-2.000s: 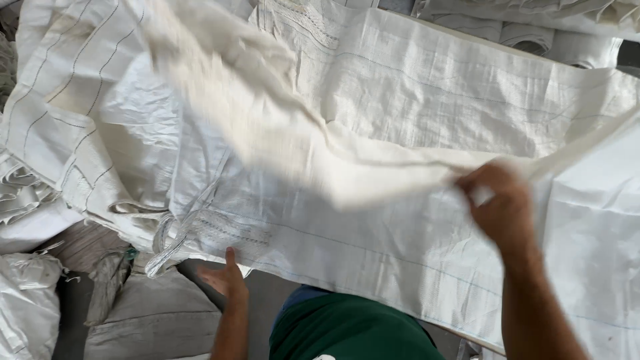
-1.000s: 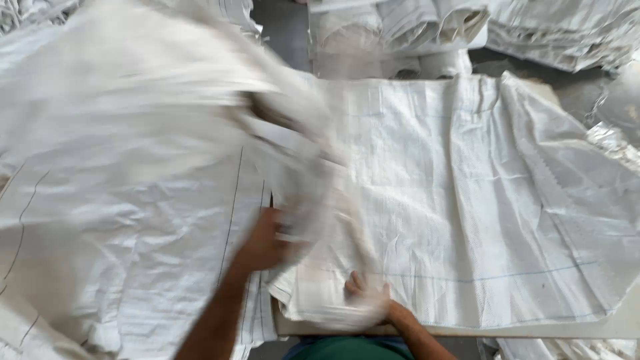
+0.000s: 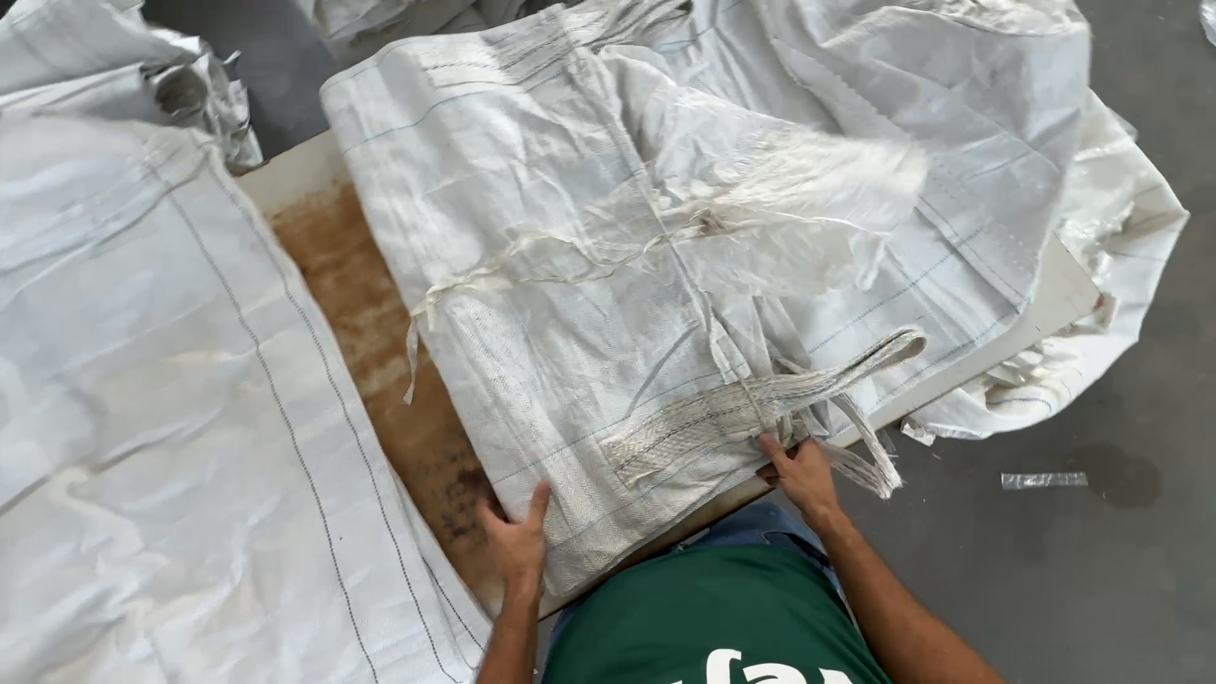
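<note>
A white woven bulk bag [image 3: 532, 380] lies folded on a worktable [image 3: 332, 247], with webbing lifting loops [image 3: 703, 423] stitched near its front edge and a frayed tie strip across its middle. My left hand [image 3: 518, 541] rests at the bag's front left corner, thumb and fingers apart, the palm against the side edge. Farther right, my right hand [image 3: 800, 475] grips the bag's front edge beside the base of the loops; part of its fingers is hidden under the fabric. A second white woven sheet [image 3: 171, 399] with dark stitched lines covers the left side.
Rolled and stacked white fabric [image 3: 123, 76] stands at the back left. More white fabric [image 3: 1121, 266] hangs over the table's right end. A clear plastic strip [image 3: 1043, 481] lies on the grey floor [image 3: 1092, 589] at the right.
The fabric that was swinging in the air now lies down. My hands have moved apart along the front edge of the folded bag. Brown table surface now shows between the two fabrics. The view has shifted.
</note>
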